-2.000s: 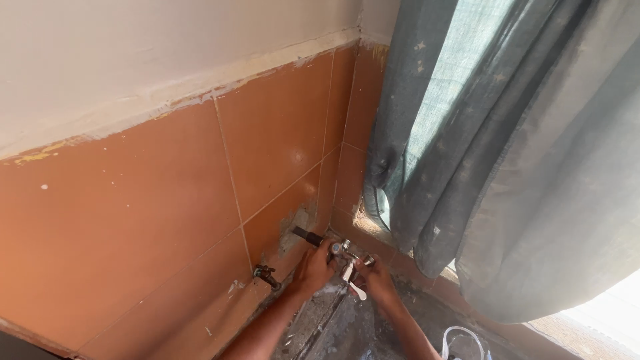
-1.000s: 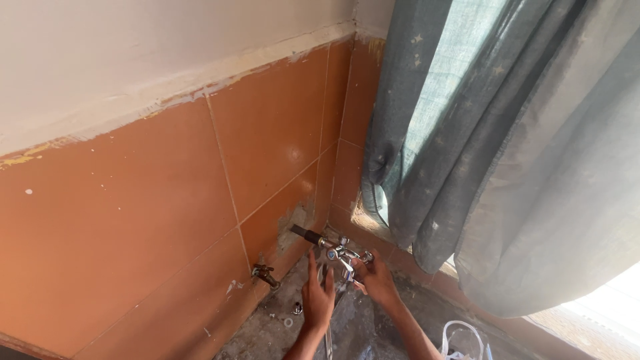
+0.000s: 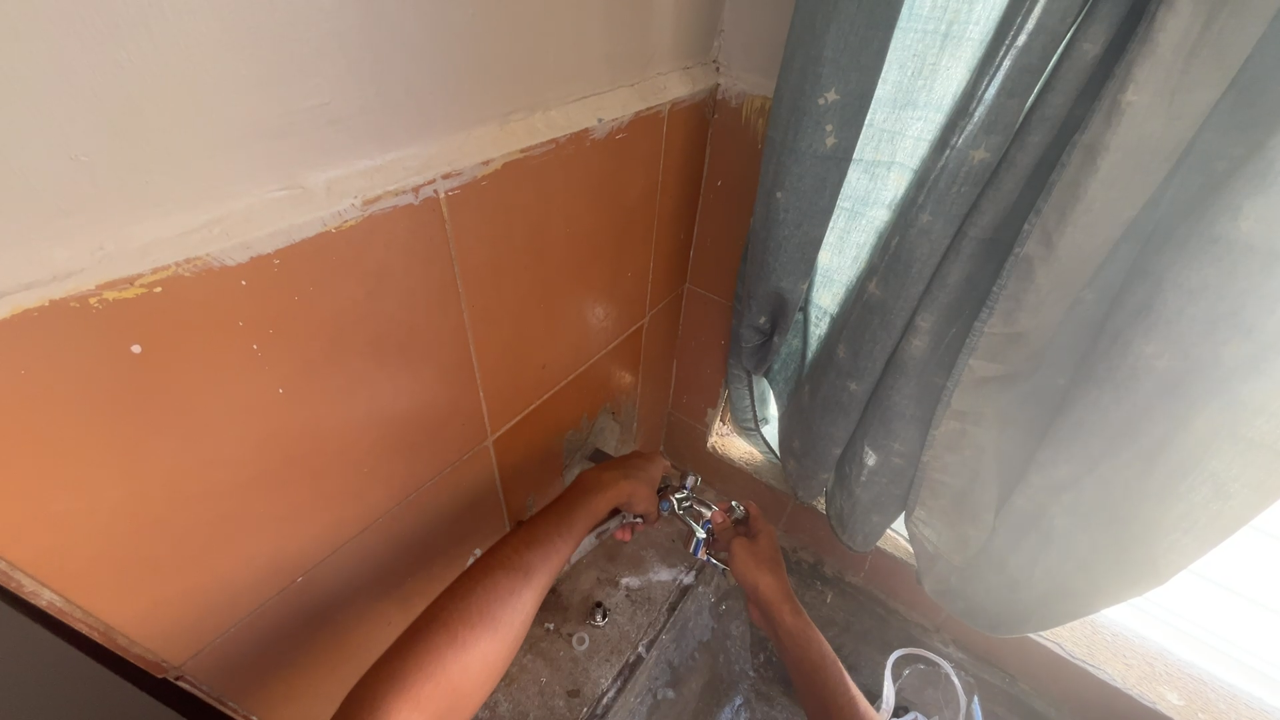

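Observation:
A chrome mixer tap (image 3: 692, 510) is at the low corner between my two hands. My right hand (image 3: 748, 545) grips its right side. At its left end, my left hand (image 3: 632, 490) is closed around the joint by the dark pipe (image 3: 600, 456) that comes out of the broken patch of wall. A light-coloured flat strip or handle (image 3: 600, 535) shows under my left hand; I cannot tell what it is. On the grey surface below lie a small chrome fitting (image 3: 598, 613) and a pale ring (image 3: 581, 641).
Orange tiles (image 3: 350, 400) cover the wall on the left. A grey-green curtain (image 3: 890, 300) hangs in front of the bright window on the right. A clear plastic loop, perhaps a bag handle (image 3: 925, 655), stands at the bottom right. A rough ledge (image 3: 745, 450) runs below the curtain.
My left hand has moved up from below the tap to its pipe end, and its forearm now hides the small wall tap seen earlier. My right hand stays on the mixer tap.

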